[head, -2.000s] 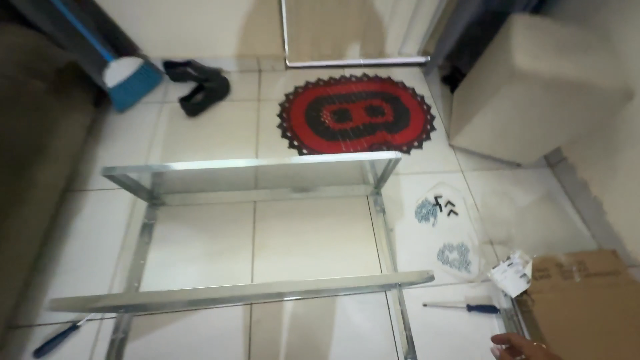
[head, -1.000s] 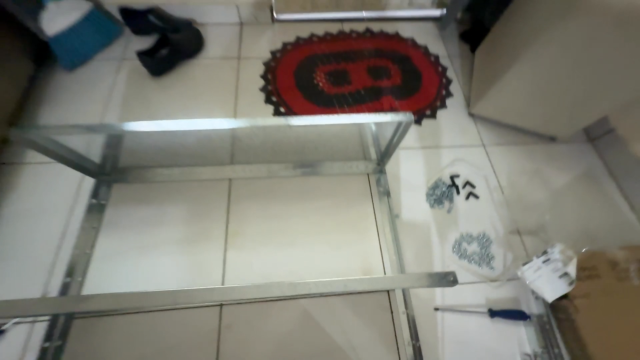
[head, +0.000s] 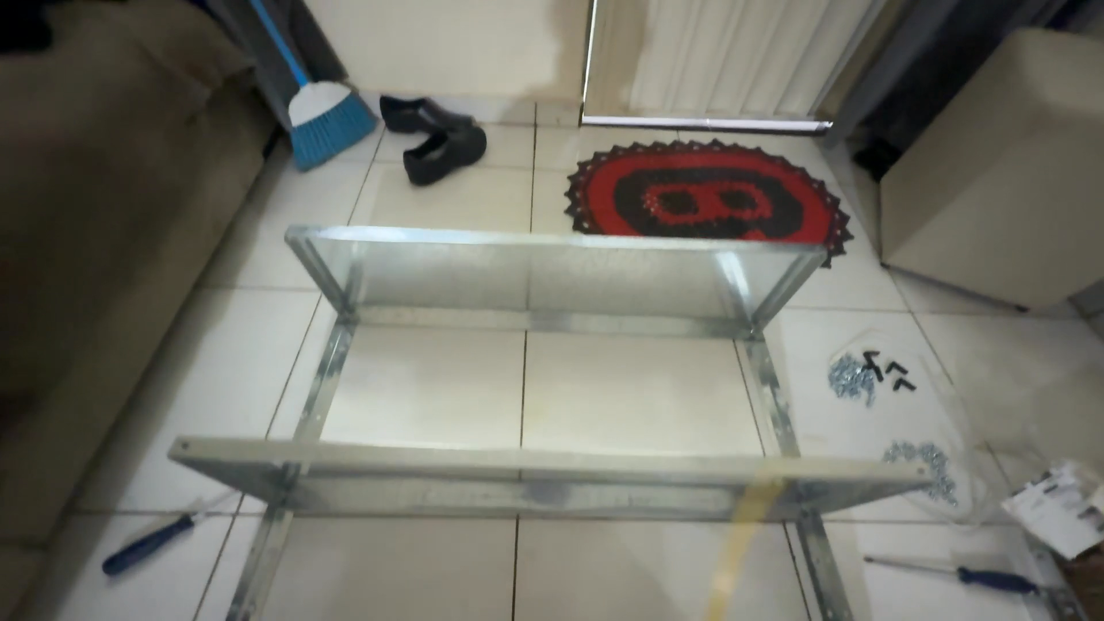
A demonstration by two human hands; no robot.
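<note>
Neither of my hands is in view. A metal shelf frame lies on the tiled floor, with one galvanized shelf (head: 535,280) across its far part and another shelf (head: 552,492) across its nearer part; both stand on edge between perforated uprights. A blue-handled screwdriver (head: 148,545) lies at the lower left, its tip toward the frame. At the lower right lies a second blue-handled screwdriver (head: 996,580). On a clear plastic bag right of the frame are a pile of small metal fasteners (head: 852,379), another pile (head: 927,466) and several black angled pieces (head: 897,376).
A red and black rug (head: 716,194) lies beyond the far shelf. Black shoes (head: 444,151) and a blue broom (head: 328,125) are at the far left. A sofa (head: 103,216) borders the left side, a beige box-like piece (head: 1000,172) the right. Printed paper (head: 1056,509) lies lower right.
A hand seen at the lower right two seconds ago is out of view. The view has shifted, and both screwdrivers show again.
</note>
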